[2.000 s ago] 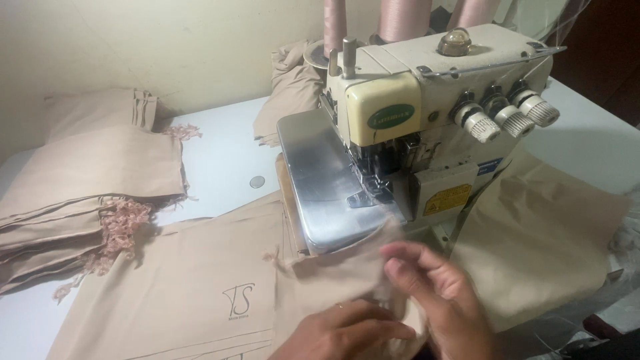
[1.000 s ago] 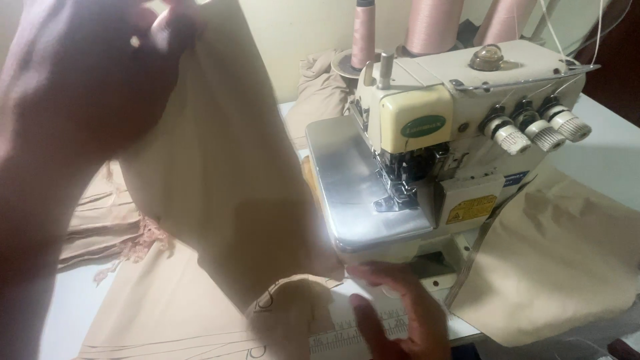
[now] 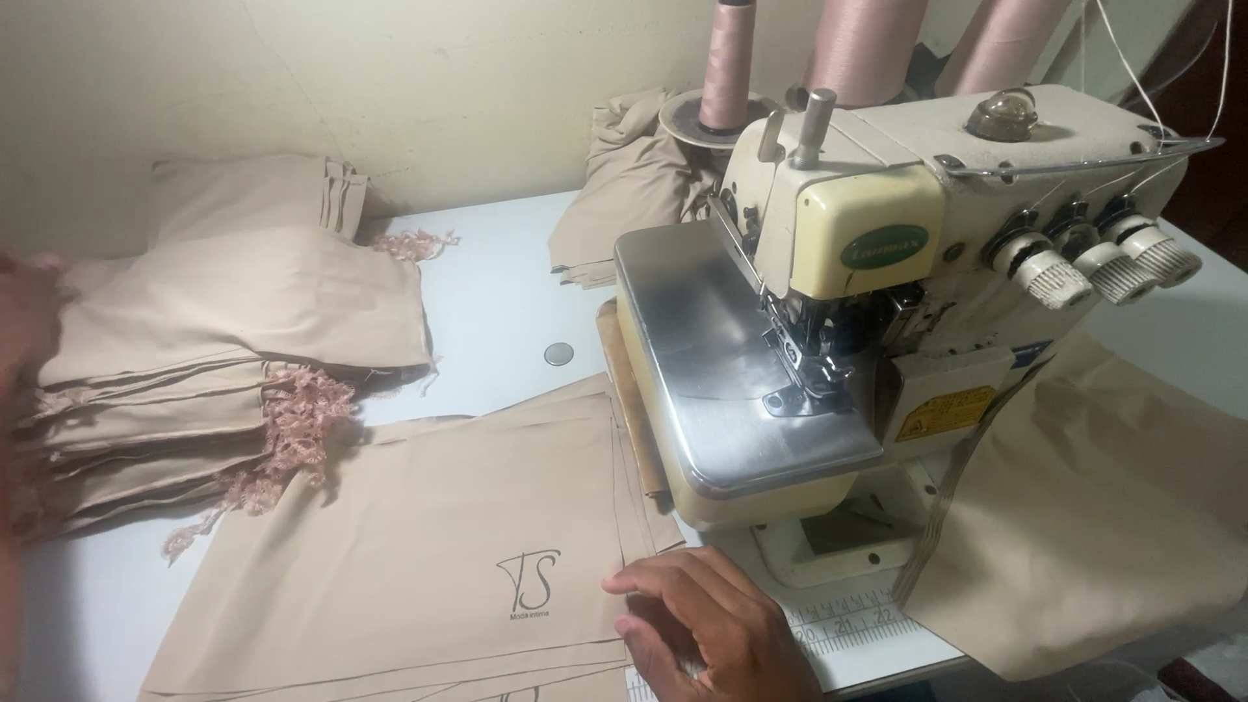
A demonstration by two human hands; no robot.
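My right hand (image 3: 717, 619) is low in the centre, its thumb and fingers apart at the right edge of a stack of printed beige fabric pieces (image 3: 468, 497). Whether its fingertips touch the cloth, I cannot tell. At the left frame edge my left hand (image 3: 24, 322), blurred and partly cut off, is beside a pile of beige pieces (image 3: 224, 302) with pink thread fringes (image 3: 302, 429); its fingers are hard to make out. Right of the printed stack stands an overlock sewing machine (image 3: 751, 361) with a metal work plate and a presser foot (image 3: 804, 366).
Pink thread cones (image 3: 726, 68) stand behind the machine. Bunched beige cloth (image 3: 634, 175) lies behind its plate, and more beige fabric (image 3: 1092, 517) drapes over the table edge at right. A small round disc (image 3: 559, 354) and a printed ruler scale (image 3: 848, 624) show on the table.
The beige piece that my raised left hand held up a second ago now appears to lie on the fringed pile at left. My left hand has moved down to the left edge.
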